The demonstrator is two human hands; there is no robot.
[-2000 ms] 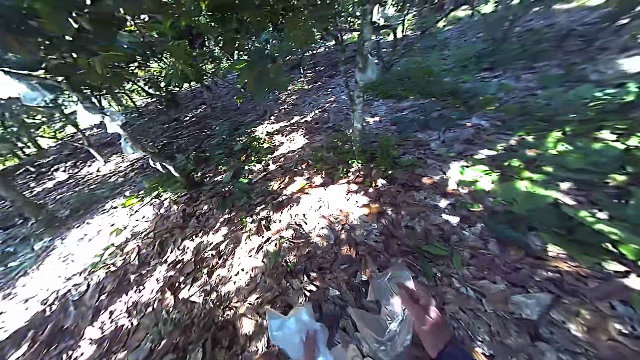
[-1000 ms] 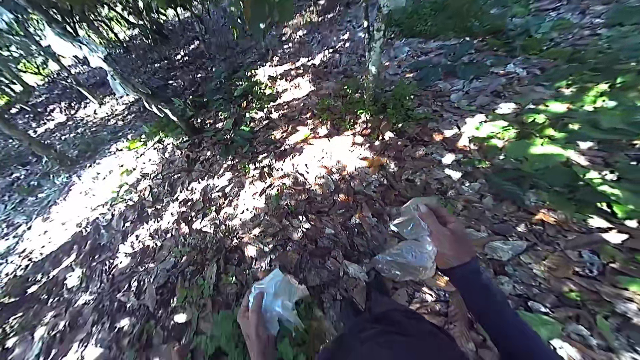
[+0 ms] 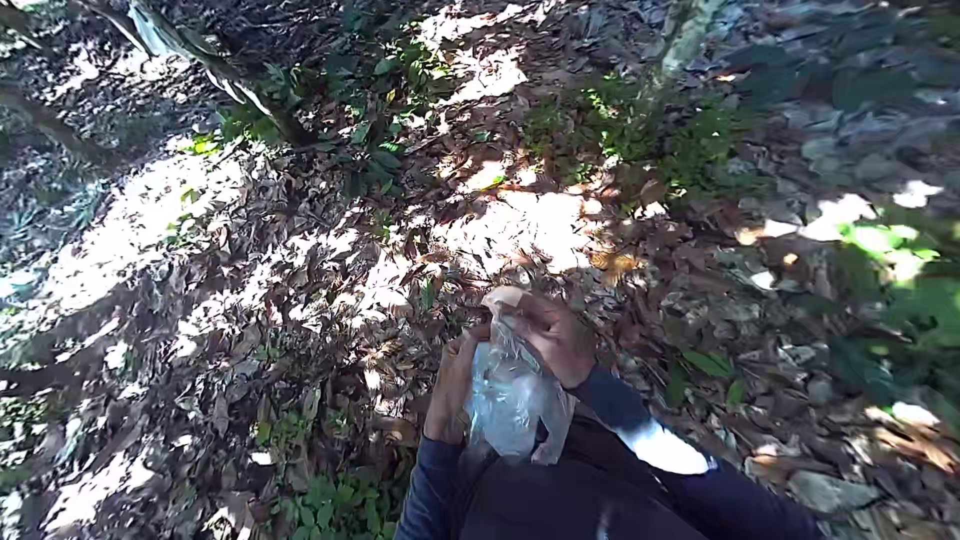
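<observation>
Clear plastic bags [image 3: 514, 401] hang bunched together in front of my dark clothing, low in the middle of the head view. My right hand [image 3: 559, 337] pinches the gathered upper end of the plastic between thumb and fingers. Close beside it on the left, my left hand [image 3: 454, 382] grips the plastic's upper left edge. Both hands are nearly touching. Where one bag ends and the other begins cannot be told, and whether anything is inside them is unclear.
Dry leaf litter [image 3: 300, 360] covers the sunlit and shaded ground. A thin leaning trunk [image 3: 225, 75] stands at the upper left, another trunk [image 3: 686, 37] at the upper right. Green leafy plants [image 3: 915, 315] grow at the right, and a small plant [image 3: 334, 506] grows near my left sleeve.
My hands were apart, each with plastic in it; they have come together in front of my body, and the plastic pieces are now against each other. The view has tilted down.
</observation>
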